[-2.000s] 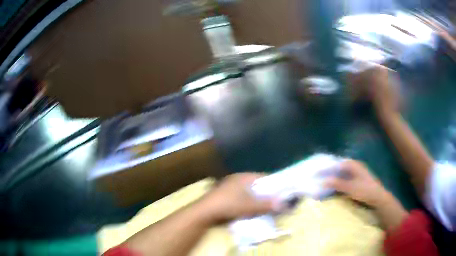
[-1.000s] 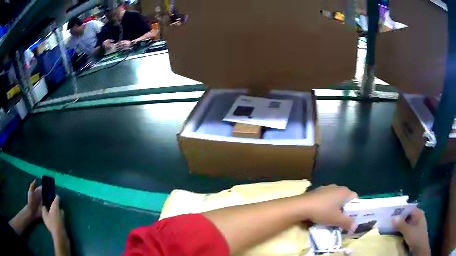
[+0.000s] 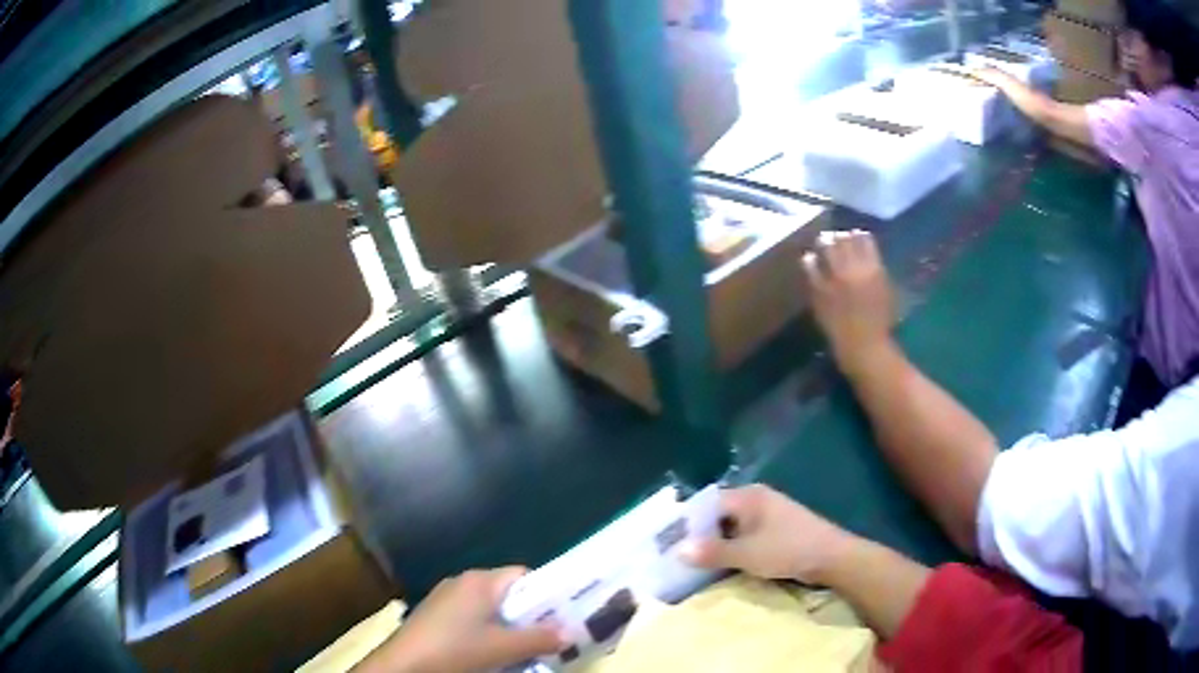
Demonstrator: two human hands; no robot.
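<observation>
A stack of white leaflets (image 3: 629, 579) with dark pictures and a square code is held low in the middle, over crumpled yellow-tan paper (image 3: 750, 631). My left hand (image 3: 480, 621) grips its left end. My right hand (image 3: 765, 536) grips its right end, thumb on top. An open brown carton (image 3: 263, 594) at the lower left has a grey-white inner tray, with one leaflet (image 3: 221, 515) lying over a small brown box (image 3: 213, 573).
A second open carton (image 3: 598, 335) stands on the dark belt behind a green post (image 3: 658, 224). A neighbour's arm (image 3: 907, 394) reaches in from the right towards it. White foam blocks (image 3: 878, 161) and another person (image 3: 1157, 184) are farther along.
The view has swung right, so the leaflet-topped carton now sits at the lower left. The neighbour's arm and second carton show more fully. Both hands still hold the leaflets.
</observation>
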